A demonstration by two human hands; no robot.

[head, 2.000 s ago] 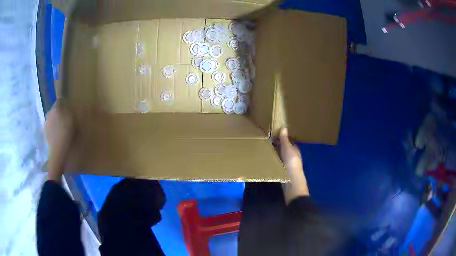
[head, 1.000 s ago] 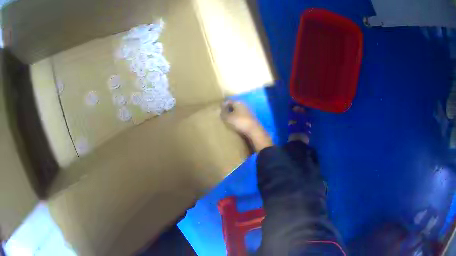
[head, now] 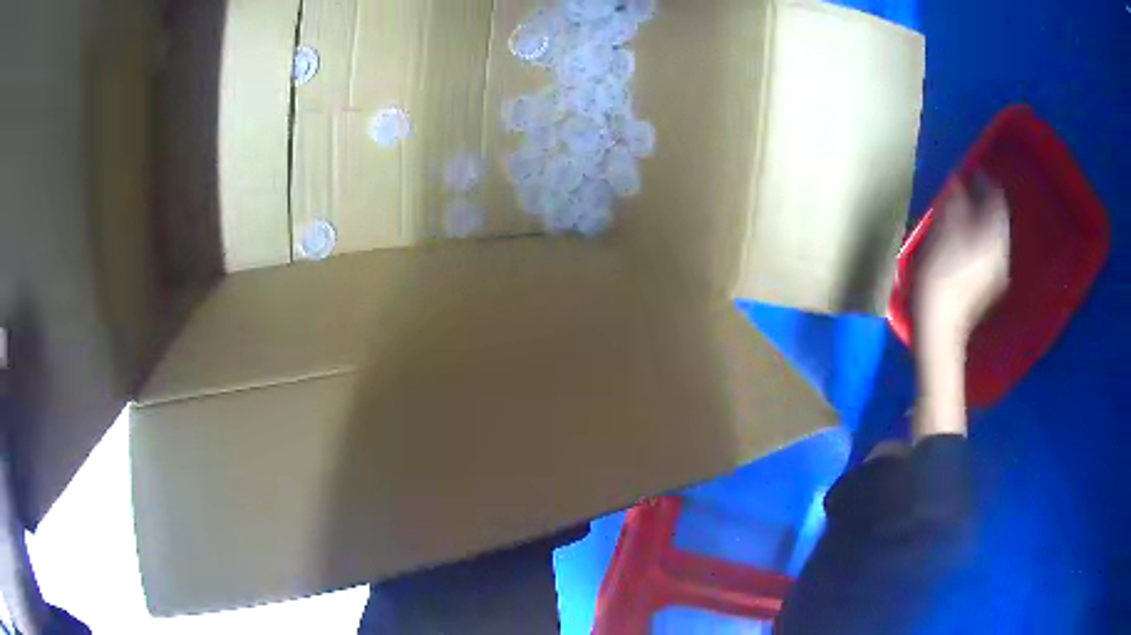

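Note:
A large open brown carton (head: pixel 496 409) fills the left and middle of the view. Clear-white toothed plastic discs (head: pixel 577 137) lie heaped at the right of its bottom, with several loose ones farther left. My right hand (head: pixel 961 267) is blurred and reaches over the left rim of a red plastic basket (head: pixel 1054 248), right of the carton. A small dark patch shows at its fingertips; whether it grips anything is unclear. My left hand is not in view; a dark shape, perhaps a sleeve, shows at the lower left edge.
A red stool or frame (head: pixel 657 564) stands below the carton on the blue floor (head: pixel 1054 521). A carton flap (head: pixel 837 161) sticks out toward the basket. Part of my dark clothing shows at the bottom middle.
My right hand has left the carton's edge and moved right to the basket. The basket appears lower, farther right and turned. The carton appears shifted right in the view.

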